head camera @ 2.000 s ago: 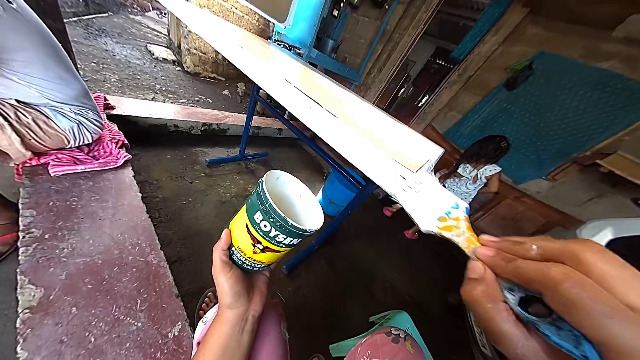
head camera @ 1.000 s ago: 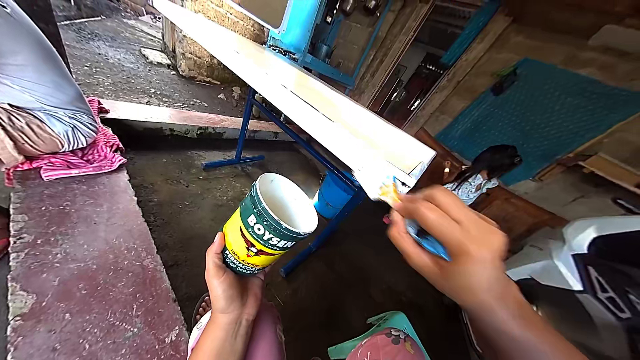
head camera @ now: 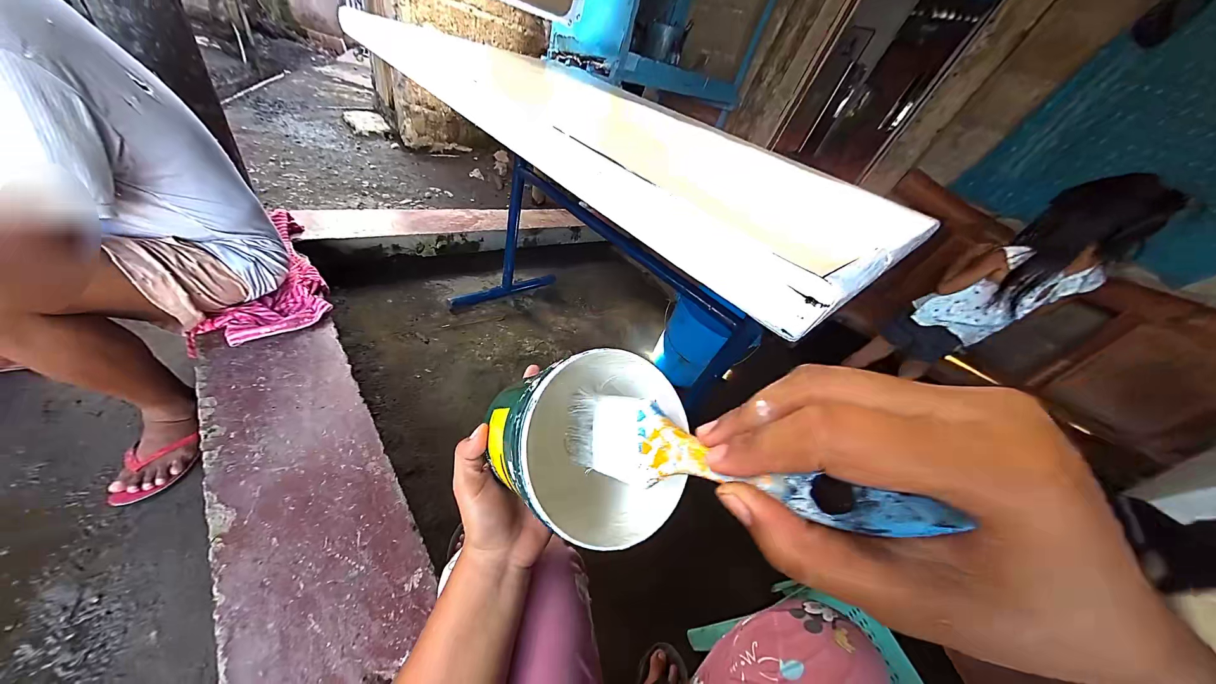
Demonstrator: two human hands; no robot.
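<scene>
My left hand (head camera: 496, 503) grips a green and yellow paint can (head camera: 510, 432) from its left side and underneath. The can is tilted so its white-coated inside faces me. In my right hand (head camera: 883, 475) is a paintbrush (head camera: 836, 502) with a blue, paint-spotted handle, held between thumb and fingers. White bristles (head camera: 613, 439) are inside the can's mouth; whether they touch the wall I cannot tell. Beyond the can, a long white-painted board (head camera: 665, 161) rests on a blue metal stand (head camera: 514, 228). Its near end lies above my right hand.
A person in a grey shirt (head camera: 161, 161) sits at left on a pink cloth (head camera: 275, 309), on a low reddish concrete ledge (head camera: 294, 494). Another person (head camera: 1012, 275) sits at right by brown wooden furniture (head camera: 1130, 351). A blue bucket (head camera: 692, 342) stands under the board's near end.
My right hand has brought the brush from the board's near end down into the can. My left hand still holds the can, its mouth now facing me more.
</scene>
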